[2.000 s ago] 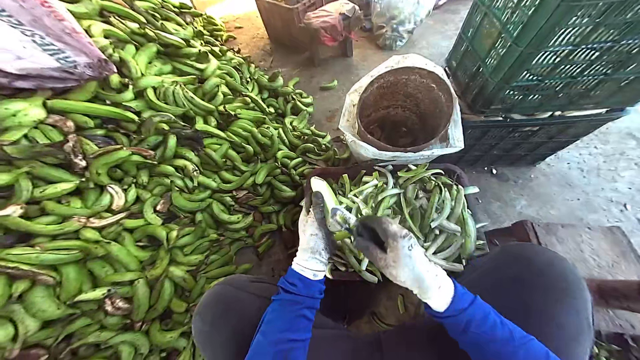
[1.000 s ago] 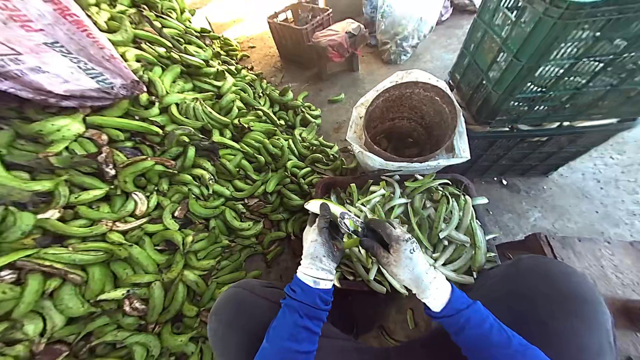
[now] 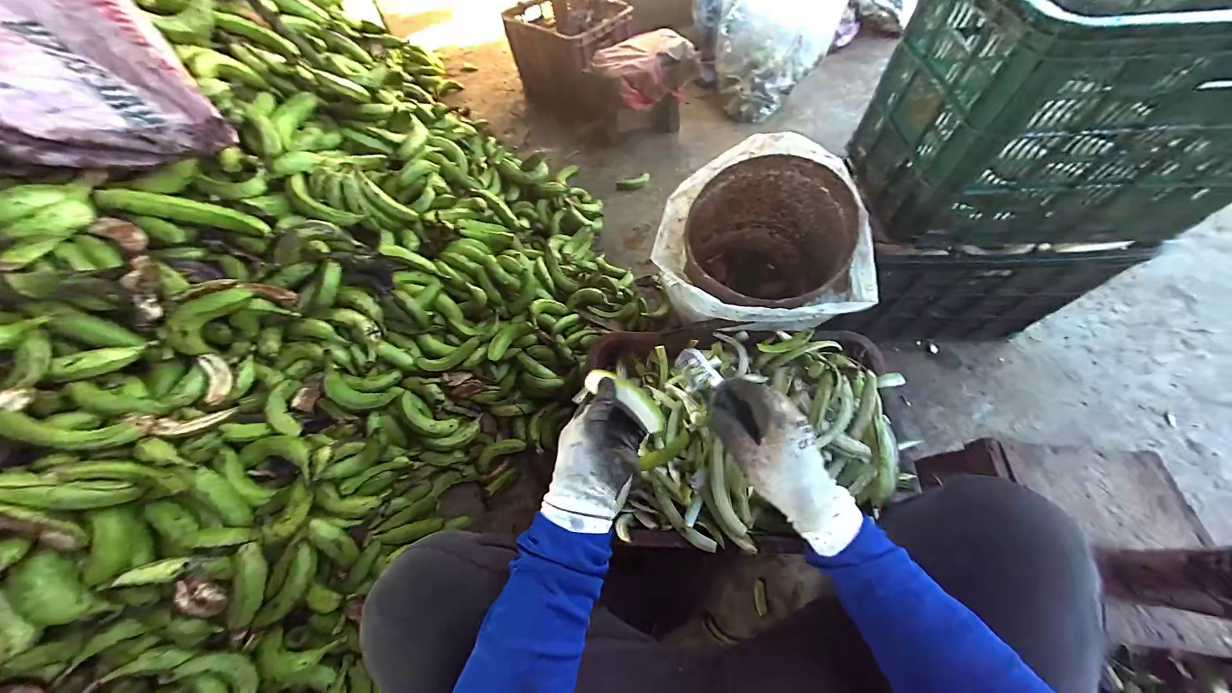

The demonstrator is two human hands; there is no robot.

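My left hand, in a white glove with dark stained fingers, holds a partly peeled green plantain or banana. My right hand, gloved the same way, is to its right above the peels, its fingers closed around a small tool that is blurred and mostly hidden. Below both hands is a dark crate heaped with green and whitish peel strips. A large pile of green plantains or bananas covers the floor at the left.
Beyond the crate stands a rusty round bucket wrapped in a white sack. Green plastic crates are stacked over a black crate at right. A printed sack lies on the pile. A wooden board is beside my right knee.
My hands have moved apart; a second ago they were together at the fruit. The right one is now over the peels, and more of the fruit's pale flesh shows.
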